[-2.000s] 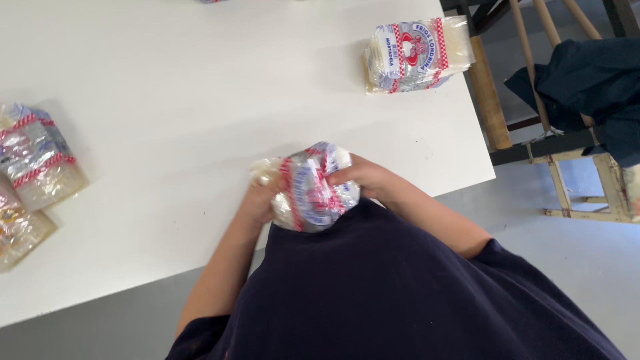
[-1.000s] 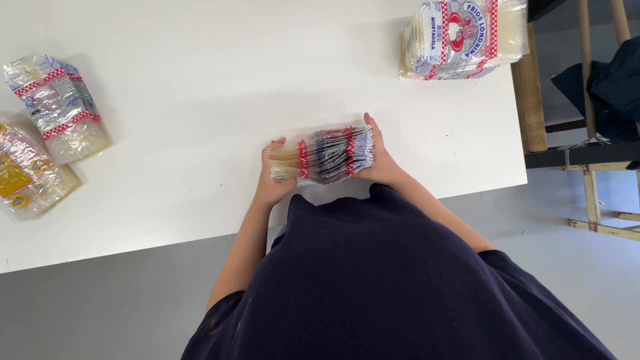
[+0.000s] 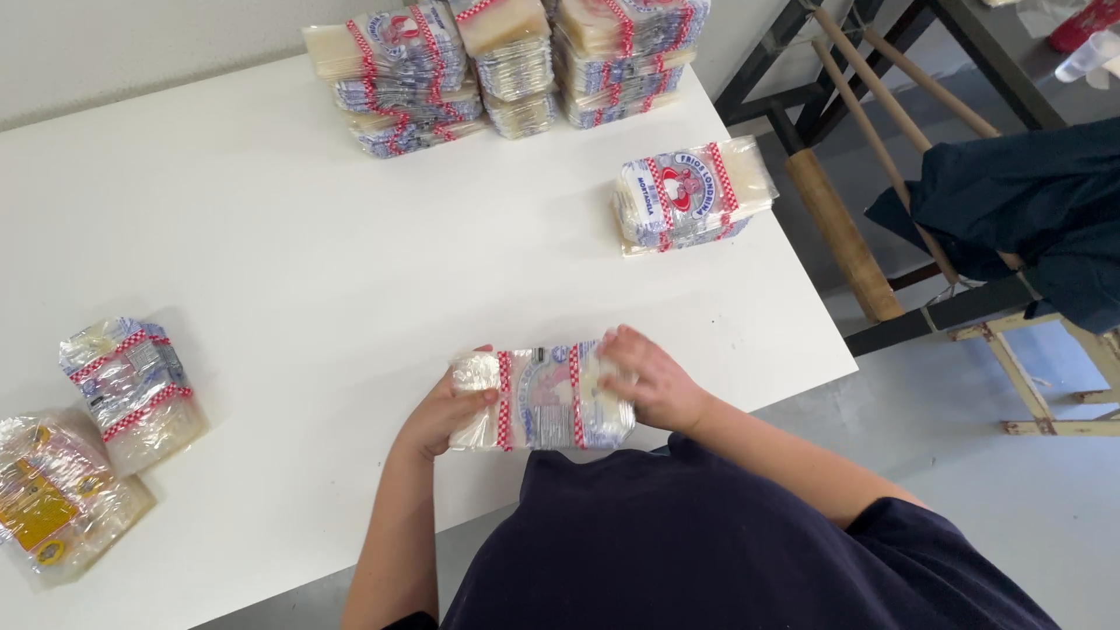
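A stack of printed clear plastic packaging bags [image 3: 538, 398] with red checkered bands lies flat over the table's near edge, close to my body. My left hand [image 3: 451, 407] grips its left end, thumb on top and fingers beneath. At the right end is my right hand [image 3: 647, 376], slightly blurred, with its fingers apart and raised at the stack's edge; whether they touch it I cannot tell. A similar bag stack [image 3: 687, 197] lies beyond my right hand, near the table's right edge.
On the white table [image 3: 289, 254], piled bag bundles [image 3: 402, 79] stand at the far edge. At left lie another printed bundle [image 3: 136, 389] and one with yellow print [image 3: 52, 499]. Right of the table are a wooden-barred frame [image 3: 844, 236] and dark cloth [image 3: 1032, 210].
The stack I hold has turned from its edges facing up to its printed face up. My right hand has opened from its end. The view has shifted, showing the far piles.
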